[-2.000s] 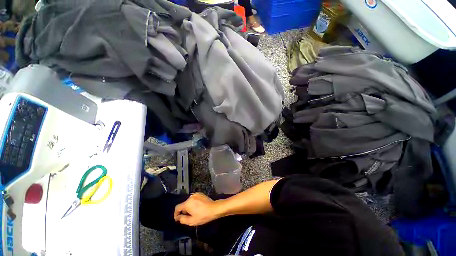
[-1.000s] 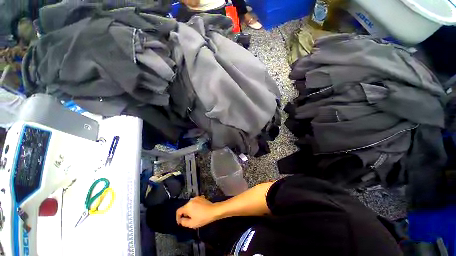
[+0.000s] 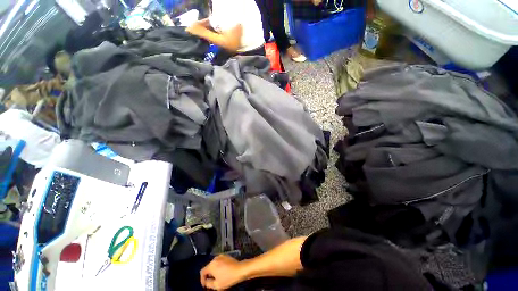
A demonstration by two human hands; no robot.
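My right hand [image 3: 223,271] is at the lower middle, its fingers curled in, over dark cloth beside the table; nothing shows in it. My left hand is out of the picture. Scissors [image 3: 121,245] with one green and one yellow loop lie on the white sewing table [image 3: 154,196], blades towards the lower left. Slim dark thread snips [image 3: 139,196] lie above them. The white machine head [image 3: 85,207], with a dark display panel [image 3: 57,206], is at the left. A red pad [image 3: 71,253] shows on it.
Large heaps of grey garments stand beyond the table [image 3: 133,99] and at the right [image 3: 420,142]. A clear plastic bin [image 3: 262,219] is near my forearm. A blue crate [image 3: 326,31], a grey-white tub [image 3: 454,28] and a person in a white top [image 3: 244,25] are at the back.
The view has tilted up, so the table and heaps sit lower and more of the person at the back shows. My right hand stays curled in about the same place.
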